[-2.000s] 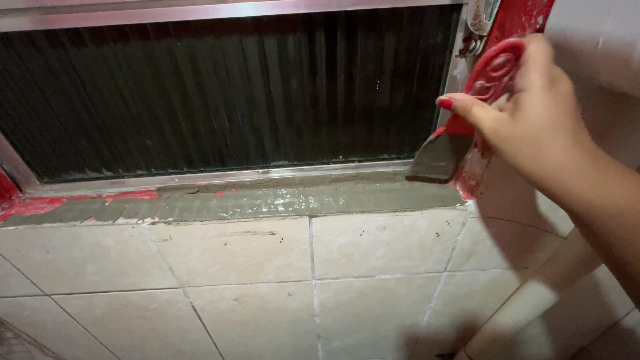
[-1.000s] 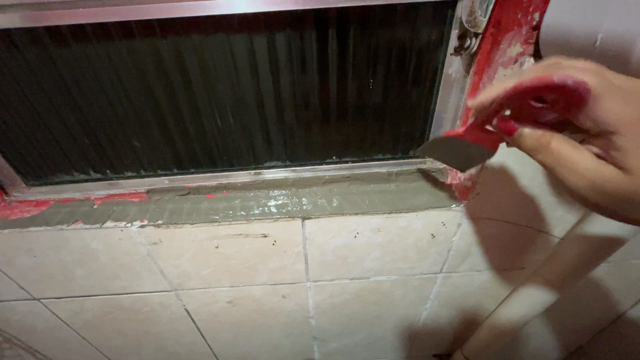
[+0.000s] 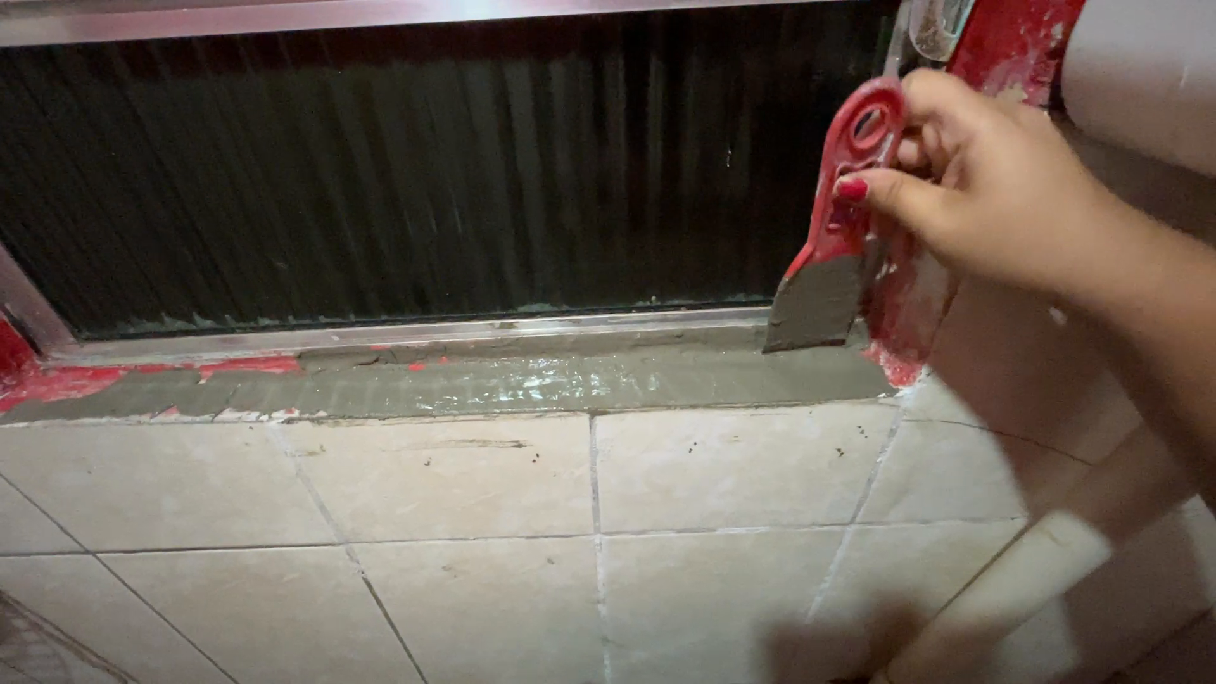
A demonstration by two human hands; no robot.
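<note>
My right hand grips the red plastic handle of a putty knife, thumb on its near face. The blade points down, smeared with grey mortar, and its edge meets the sill's right end beside the window frame. Wet grey mortar covers most of the window sill, glossy around its middle. Red paint shows at the sill's left end and on the right reveal. An aluminium window frame holds a dark ribbed glass pane. My left hand is out of view.
Beige wall tiles with pale and dark joints run below the sill, bearing small mortar specks. A pale pipe slants at the lower right, partly in shadow. A white rounded object is at the upper right. A metal window latch sits at the frame's upper right.
One second ago the putty knife was tilted, its handle off to the right. Now it stands more upright, with the blade edge down at the sill's right end.
</note>
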